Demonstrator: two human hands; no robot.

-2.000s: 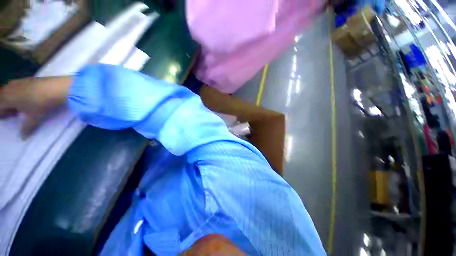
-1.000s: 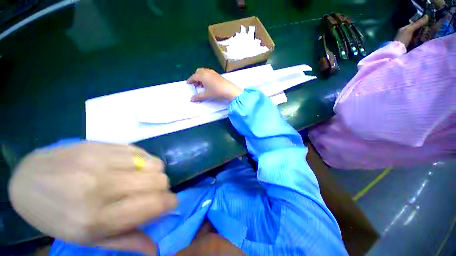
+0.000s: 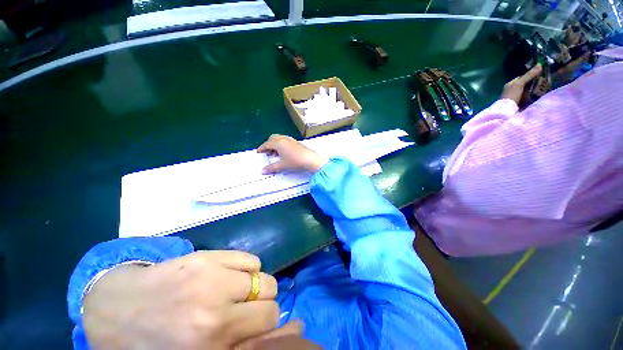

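My left hand (image 3: 184, 301) is large and close to the camera at the lower left, with a gold ring and curled fingers. Its fingertips are hidden, so I cannot tell whether it holds anything. My right hand (image 3: 290, 154) rests over the white sheets (image 3: 164, 195), thumb and index finger a little apart. Something pale shows between them, but I cannot tell a strip from the sheet below. The sheets lie in a loose stack along the bench edge, with narrow, partly curled pieces on top. A small open carton (image 3: 333, 126) of jumbled white strips (image 3: 324, 106) stands just beyond them.
Several dark clippers (image 3: 444, 93) with brown ends lie right of the carton. Two more dark pieces (image 3: 294, 59) (image 3: 371, 51) lie farther back. A coworker in pink (image 3: 526, 164) holds a dark item at the right. A pale rail (image 3: 225, 29) crosses the bench behind.
The view has swung from the aisle back to the bench, then tilted up slightly. My left hand has come into view and shifted right and down. My right hand stays on the sheets.
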